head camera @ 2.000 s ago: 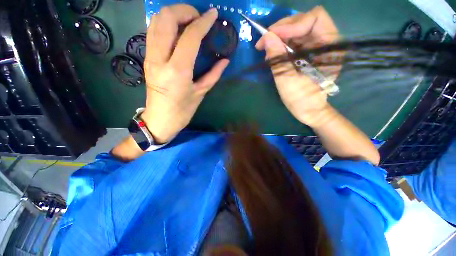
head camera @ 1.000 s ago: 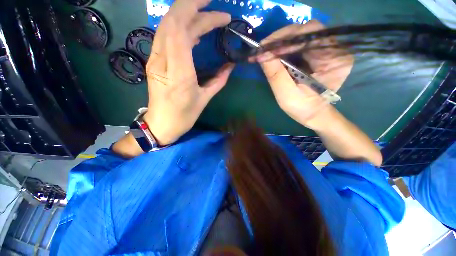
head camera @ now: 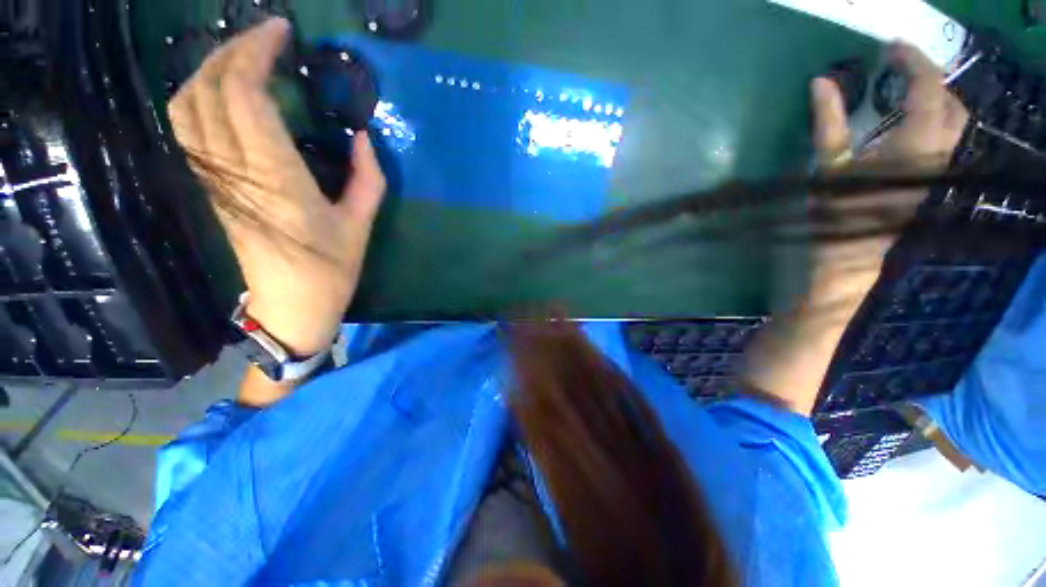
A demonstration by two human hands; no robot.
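My left hand (head camera: pixel 270 189) is over the left of the bench, fingers and thumb spread around round black plastic parts. One black part (head camera: pixel 344 89) lies at the left end of the blue sheet (head camera: pixel 482 149), near my thumb; no firm grip shows. The sheet has a row of small white dots and a bright glare patch. My right hand (head camera: pixel 877 138) is at the far right beside two black parts, one of them at its fingers (head camera: pixel 891 89). A thin metal line, the tweezers (head camera: pixel 881 128), shows between its fingers, blurred and partly hidden.
Black blister trays (head camera: pixel 69 264) stand at the left edge, and more trays (head camera: pixel 929 310) at the right. Another black part (head camera: pixel 392 14) is at the top. A white strip (head camera: pixel 877 23) crosses the top right. Dark hair strands cross the view. A blue sleeve (head camera: pixel 1004 390) shows at right.
My right hand has moved from the blue sheet to the far right. My left hand and the sheet now appear farther left in the view. The tweezers are no longer over a black part.
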